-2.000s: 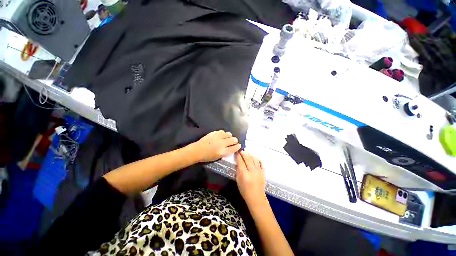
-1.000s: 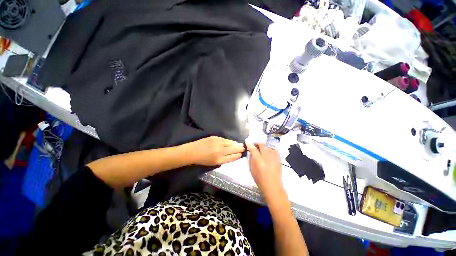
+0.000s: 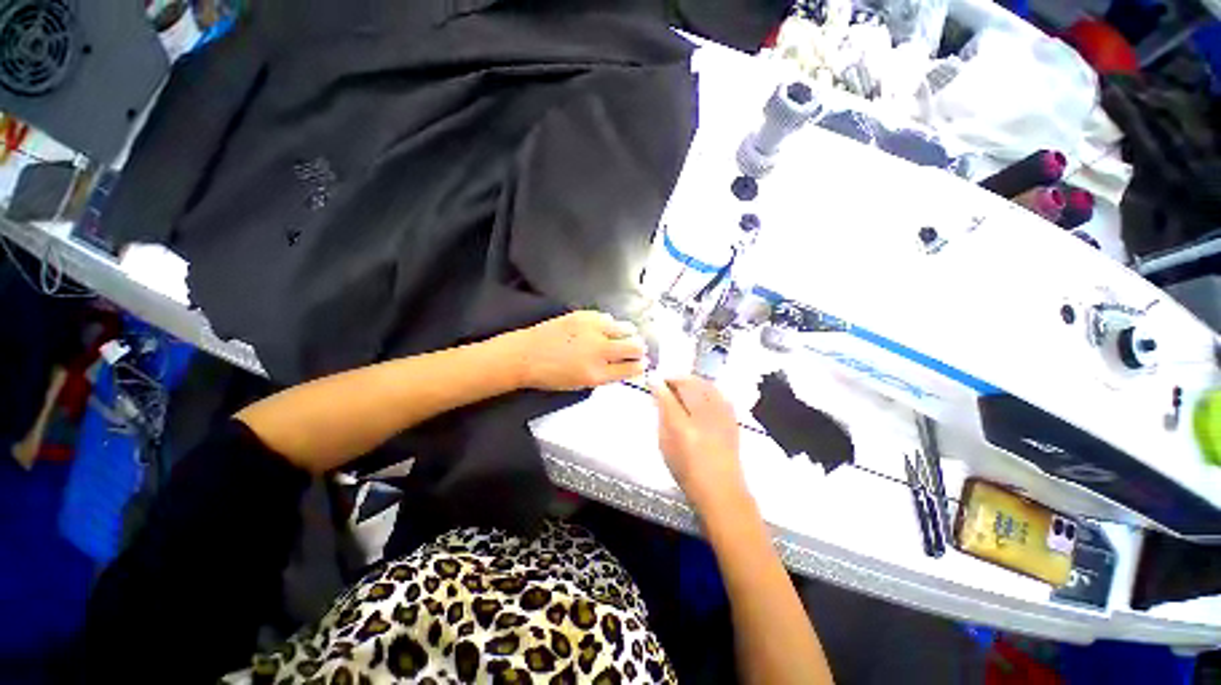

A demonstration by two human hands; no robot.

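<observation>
A large black garment (image 3: 402,201) covers the left of the white table and hangs over its front edge, with small pale lettering on one panel. The needle area (image 3: 690,315) of the sewing machine (image 3: 884,254) is at the garment's right edge, beside a lamp glow. My left hand (image 3: 583,351) lies on the garment's edge just in front of the needle, fingers bent down on the cloth. My right hand (image 3: 694,418) is close beside it, fingertips pinched together at the cloth's edge. The bit of cloth between the fingertips is too small and bright to see clearly.
A small black jagged piece (image 3: 801,422) lies right of my right hand. Dark thin tools (image 3: 925,502) and a yellow-gold phone (image 3: 1014,531) lie further right. Thread spools (image 3: 1038,174) and a crumpled white bundle (image 3: 1018,101) are behind the machine. A grey fan housing (image 3: 80,67) stands far left.
Since a second ago, both hands have moved slightly, the left hand up closer to the needle, and the garment's edge has shifted with it. The view has also shifted a little.
</observation>
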